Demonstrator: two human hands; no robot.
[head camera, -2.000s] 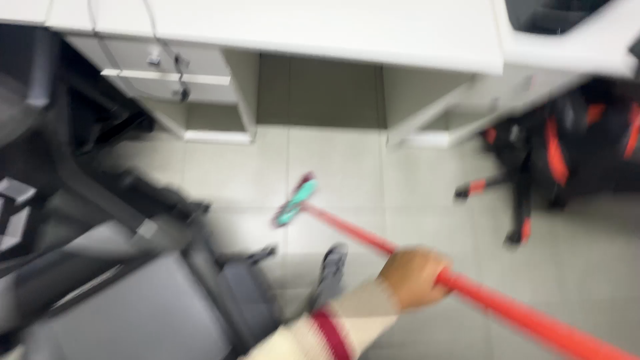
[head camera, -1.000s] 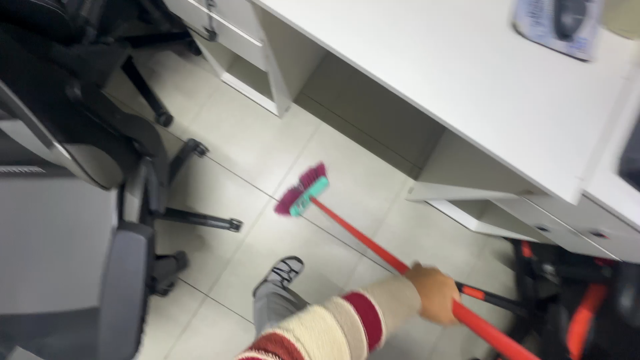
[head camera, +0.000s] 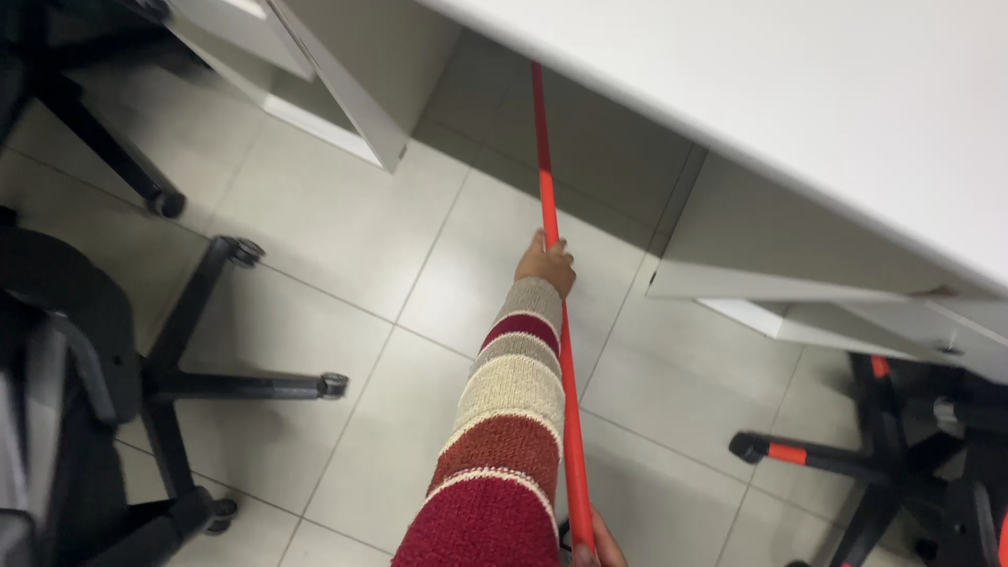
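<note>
My left hand (head camera: 547, 268), at the end of a striped knitted sleeve, is closed around the red pole (head camera: 573, 425) of a broom near the middle of the view. Lower on the same pole, at the bottom edge, my right hand (head camera: 602, 543) grips it, only partly in view. The pole runs forward beneath a white desk (head camera: 787, 102), and the desk top hides its far end, so the broom head is out of sight.
At left stands a black and grey office chair (head camera: 71, 315) with its wheeled base legs spread. Another chair base (head camera: 835, 461), black with red parts, is at lower right. White cabinets (head camera: 354, 71) flank the opening under the desk. The floor (head camera: 465, 362) is tiled.
The broom head, seen on the floor tiles in front of the desk a second ago, is now hidden, and the pole reaches under the desk. My right hand has come into view. The view has turned.
</note>
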